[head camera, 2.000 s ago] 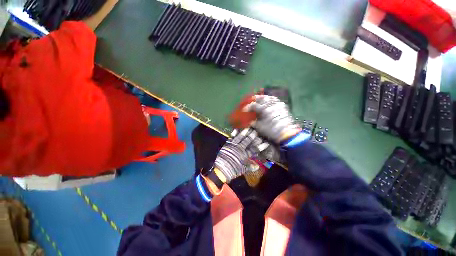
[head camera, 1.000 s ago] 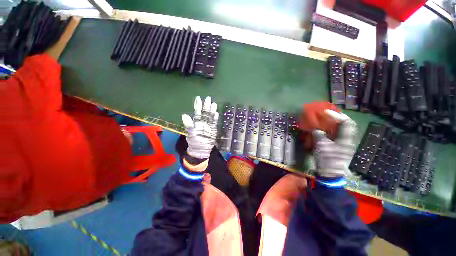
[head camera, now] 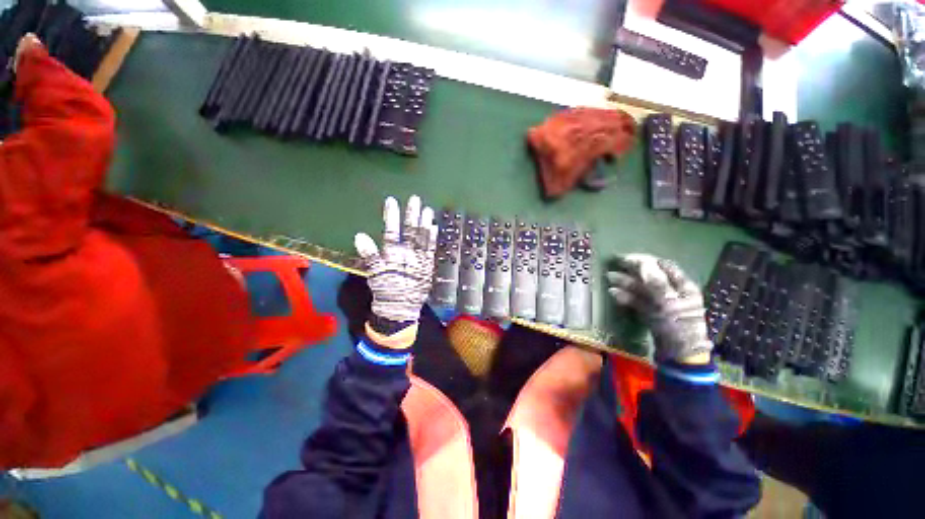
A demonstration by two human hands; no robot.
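A batch of several black remotes [head camera: 512,272] lies side by side, buttons up, at the bench's front edge. My gloved left hand [head camera: 400,266] is flat against the batch's left end, fingers extended. My gloved right hand [head camera: 661,302] is a little right of the batch, apart from it, fingers slightly curled and holding nothing visible. A crumpled rust-brown rag [head camera: 576,148] lies on the green mat beyond the batch, with a small dark piece by its lower right edge.
A leaning row of remotes [head camera: 304,93] is at the back left. A pile of remotes [head camera: 791,182] and a neater group [head camera: 781,314] are on the right. A single remote [head camera: 661,53] lies on a white surface near the red bin [head camera: 796,18]. A person in red [head camera: 71,274] sits at left.
My right hand has let go of the brown rag, which now lies farther back on the mat. The remotes, hidden under my hands at first, show laid out. My left hand stays beside them.
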